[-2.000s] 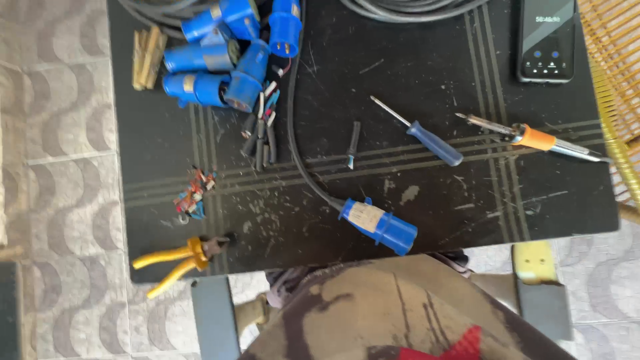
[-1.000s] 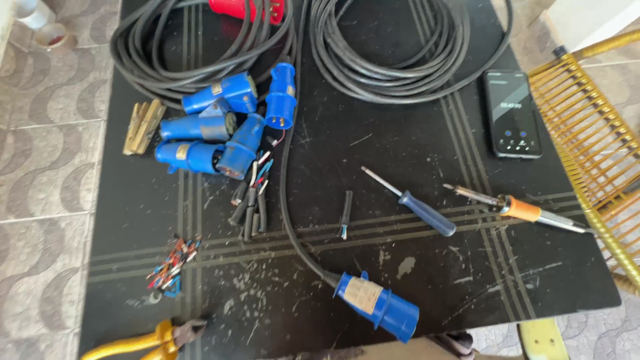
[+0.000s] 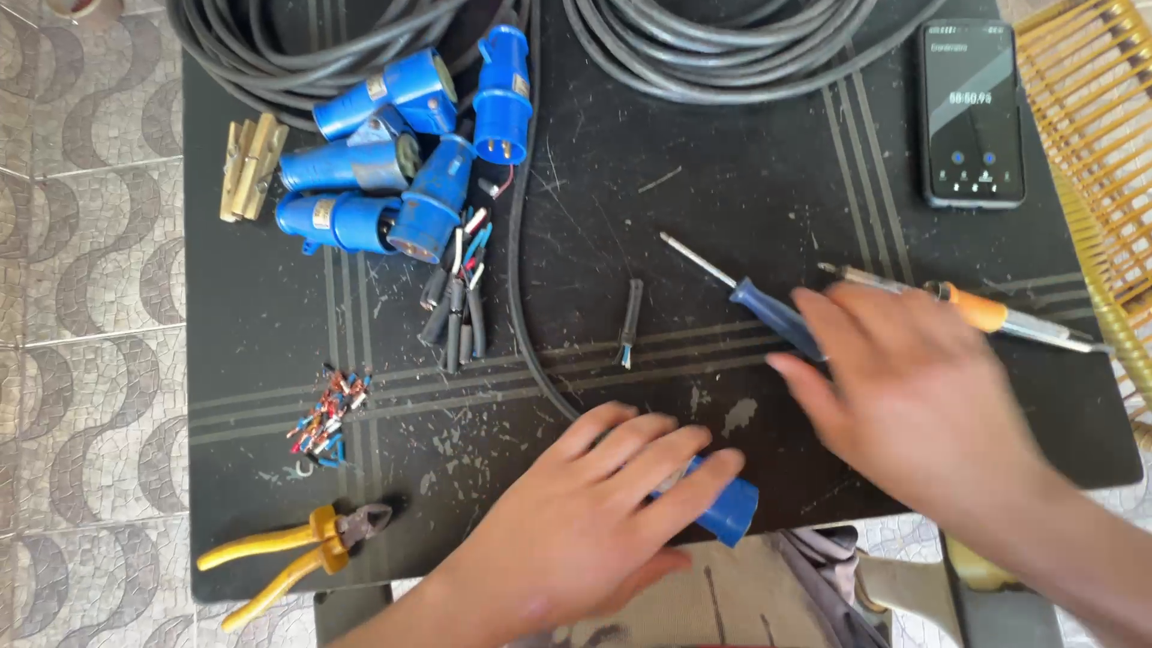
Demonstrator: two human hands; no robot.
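My left hand lies over a blue industrial plug at the table's front edge, its fingers spread across the body; whether they grip it is unclear. A black cable runs up from the plug. Slightly blurred, my right hand is over the handle of a blue screwdriver, thumb and fingers apart; contact cannot be told. Beside that hand lies a soldering iron with an orange collar. A short piece of stripped cable rests between the long cable and the screwdriver.
Several blue connectors, wooden clothespins and cable offcuts lie at the left. Wire scraps and yellow-handled pliers are nearer. Coiled cables span the back. A phone lies right, by a wicker chair.
Both hands have come into view, the left over the blue plug and the right at the screwdriver. The view has shifted between frames.
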